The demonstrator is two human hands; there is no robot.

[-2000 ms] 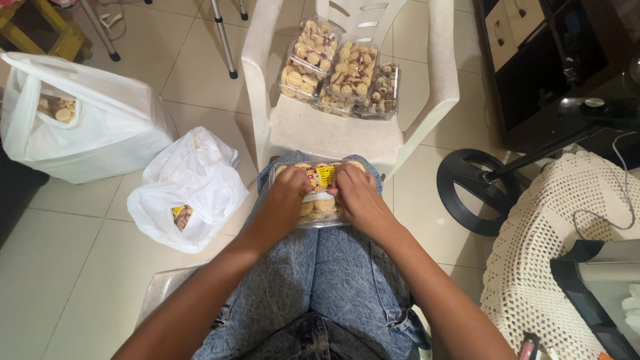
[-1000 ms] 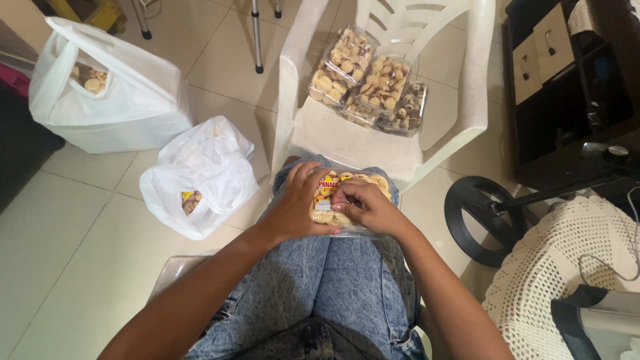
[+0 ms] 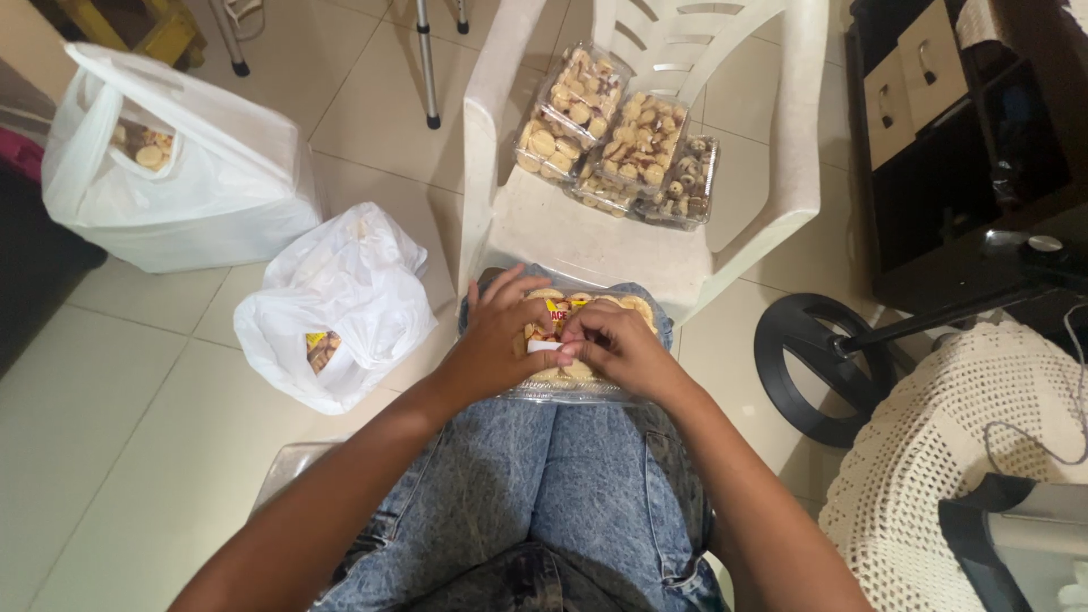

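A clear plastic container of round cookies [image 3: 535, 393] rests on my lap, over my jeans. On its lid is a printed label [image 3: 557, 313] with yellow and red parts and a white strip along its lower edge. My left hand [image 3: 508, 331] lies on the left of the lid, its thumb at the white strip and its other fingers spread. With thumb and index finger together, my right hand [image 3: 614, 344] pinches at the label's lower right part. Whether the strip is loose or stuck down is hard to tell.
Ahead, a white plastic chair [image 3: 595, 238] holds several clear containers of cookies [image 3: 642, 140]. To the left on the tiled floor stand a large white plastic bag [image 3: 212, 204] and a smaller one [image 3: 357, 280]. On the right are a black round stand base [image 3: 820, 370] and a crocheted cloth [image 3: 918, 442].
Both hands were on the label's sides two seconds ago; my right hand has since moved to pinch at its lower part. My left hand remains on the lid's left side.
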